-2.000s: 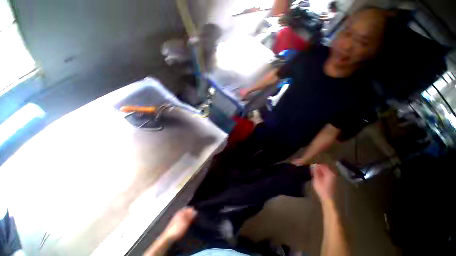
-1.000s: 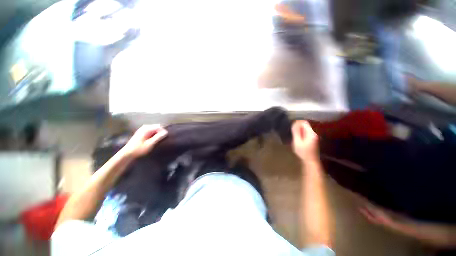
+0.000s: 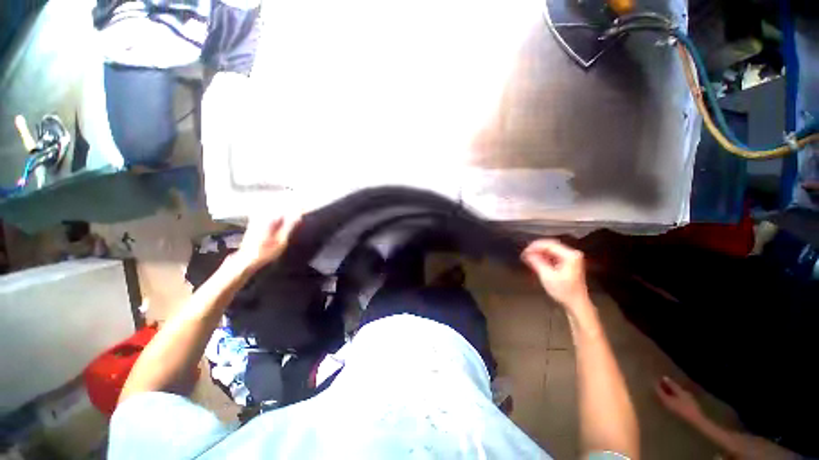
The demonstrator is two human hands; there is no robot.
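Observation:
A dark garment (image 3: 395, 208) with paler grey bands hangs between my hands at the front edge of the ironing table (image 3: 359, 108). Its upper edge bows over the table edge and the rest hangs down in front of me. My left hand (image 3: 269, 243) grips it at the left, fingers closed. My right hand (image 3: 555, 268) pinches its other end at the right. The steam iron (image 3: 584, 36) stands at the table's back right, cut off by the top edge, with an orange part showing.
Blue and tan hoses (image 3: 718, 126) run right from the iron. A smaller board at left holds garments (image 3: 157, 31) and a second iron (image 3: 49, 139). A red container (image 3: 117, 368) and heaped garments (image 3: 278, 305) are on the floor. A person in dark clothes (image 3: 718, 305) is close at right.
My view has turned from the right back to the table. The garment's top edge has risen onto the table edge, still between both hands. The other person now shows only partly at right.

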